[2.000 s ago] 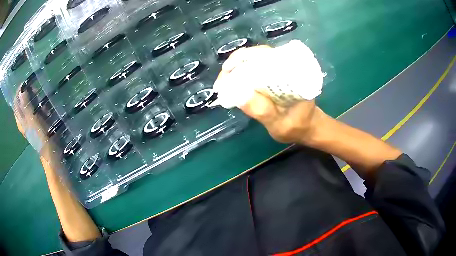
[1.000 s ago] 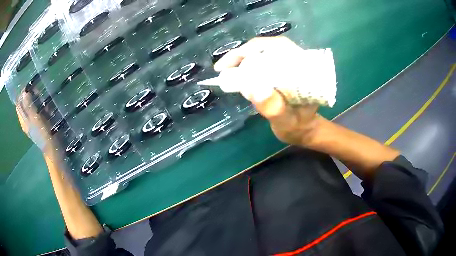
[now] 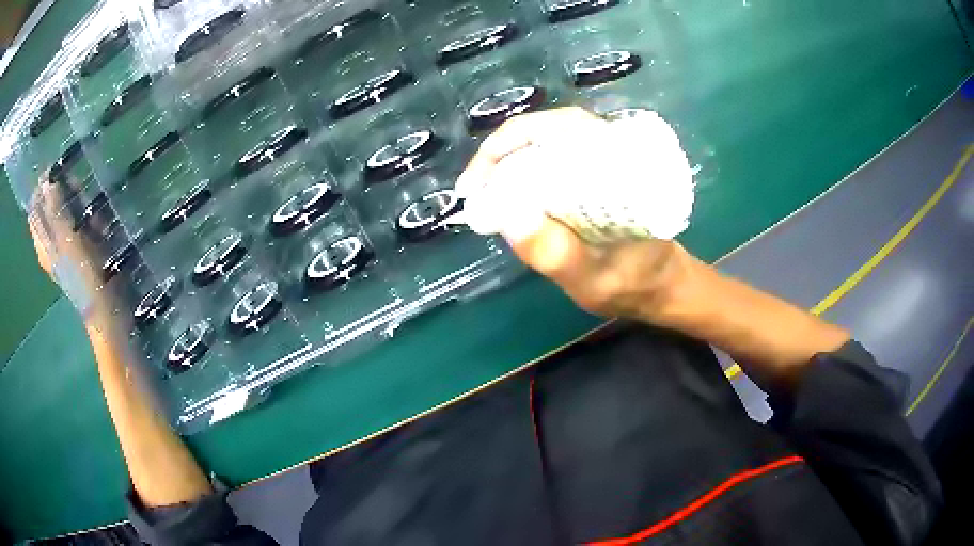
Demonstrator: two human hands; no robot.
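Note:
My right hand (image 3: 582, 229) is closed around the white squeeze bottle (image 3: 609, 171), which is overexposed. Its pale nozzle (image 3: 457, 217) points left, at the right edge of a round black part (image 3: 427, 213) with a silver ring in the tray's near row; whether it touches cannot be told. The clear blister tray (image 3: 320, 343) holds rows of these black parts. My left hand (image 3: 66, 251) is at the tray's left edge, seen partly through the plastic; its fingers are blurred and their grip is hard to make out.
The tray lies tilted in view on a green table (image 3: 812, 117) with a curved-looking near edge. A small white patch (image 3: 230, 404) sits on the tray's near left corner. Grey floor with yellow lines (image 3: 897, 251) shows at the right. My dark clothing with red piping is below.
Since one second ago, my right hand has tilted the bottle and brought its nozzle down from above the near-row part to that part's right edge. My left hand has hardly moved.

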